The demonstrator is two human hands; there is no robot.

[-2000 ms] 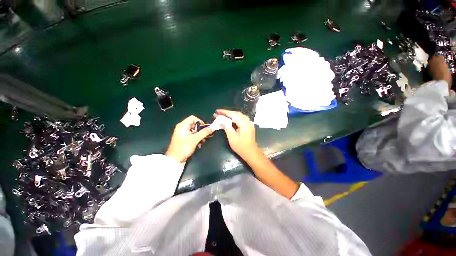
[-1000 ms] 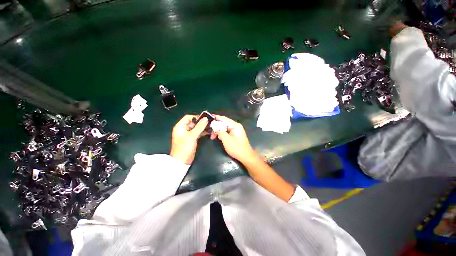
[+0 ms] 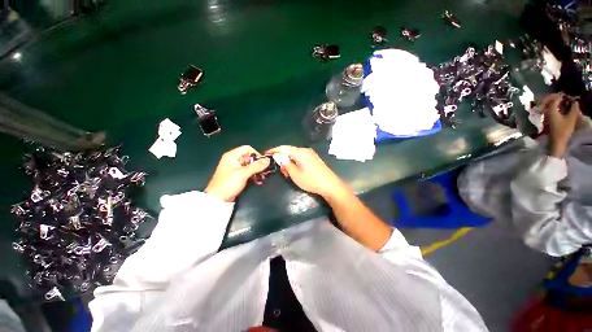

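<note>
My left hand (image 3: 235,174) grips a keychain (image 3: 263,161) in its fingertips, just above the bench's near edge. The keychain is dark with a shiny part and is mostly hidden by fingers. My right hand (image 3: 305,170) pinches a small white cloth (image 3: 281,159) against the keychain's right side. The two hands' fingertips meet there. One keychain with a black plate and silver clasp (image 3: 208,123) lies on the green bench beyond my left hand. Another (image 3: 191,78) lies farther off.
A keychain pile (image 3: 78,220) lies left. Right are two clear bottles (image 3: 321,120), cloth sheets (image 3: 353,135), a cloth stack (image 3: 402,94) on a blue tray (image 3: 410,135) and another keychain pile (image 3: 477,84). Crumpled cloth (image 3: 166,138) lies left of centre. A coworker's hands (image 3: 559,120) hold something dark.
The keychain has turned in my fingers; its black plate showed more a second ago. The coworker's arm has drawn back from the far right pile toward their body.
</note>
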